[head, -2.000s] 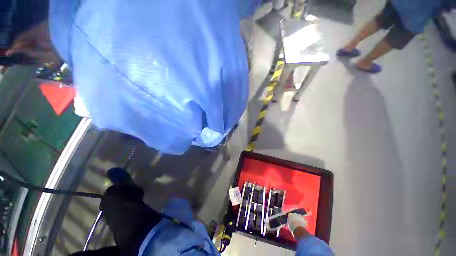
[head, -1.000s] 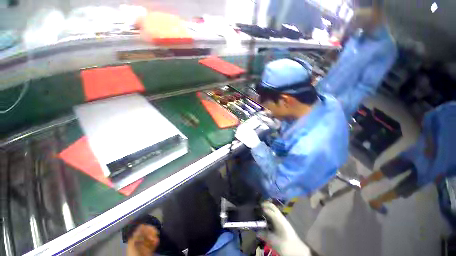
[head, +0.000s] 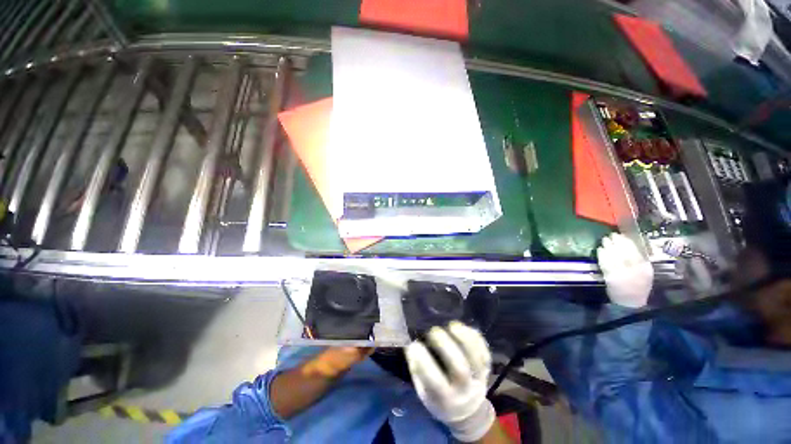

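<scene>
The fan panel (head: 390, 305), a silver plate with two black round fans, is held just in front of the conveyor's near edge, below the unit. My left hand (head: 334, 361), bare, grips the panel's near edge from below, under the left fan; its fingers are partly hidden. My right hand (head: 451, 373), in a white glove, is at the right fan with curled fingers; the fingertips touch or nearly touch the fan. The silver-white unit housing (head: 408, 121) lies on the green board (head: 513, 208) with its open end facing me, a circuit board strip showing inside.
An orange-red foam pad (head: 308, 143) lies under the housing. A neighbouring open unit (head: 650, 165) with red coils lies to the right. Another person's gloved hand (head: 626, 270) rests beside it. Metal rollers (head: 178, 156) are at left. A black cable (head: 598, 328) crosses at right.
The view has swung from the floor bin to the conveyor. The panel, earlier held low in my gloved right hand, is now up at the conveyor edge with my bare left hand on it too.
</scene>
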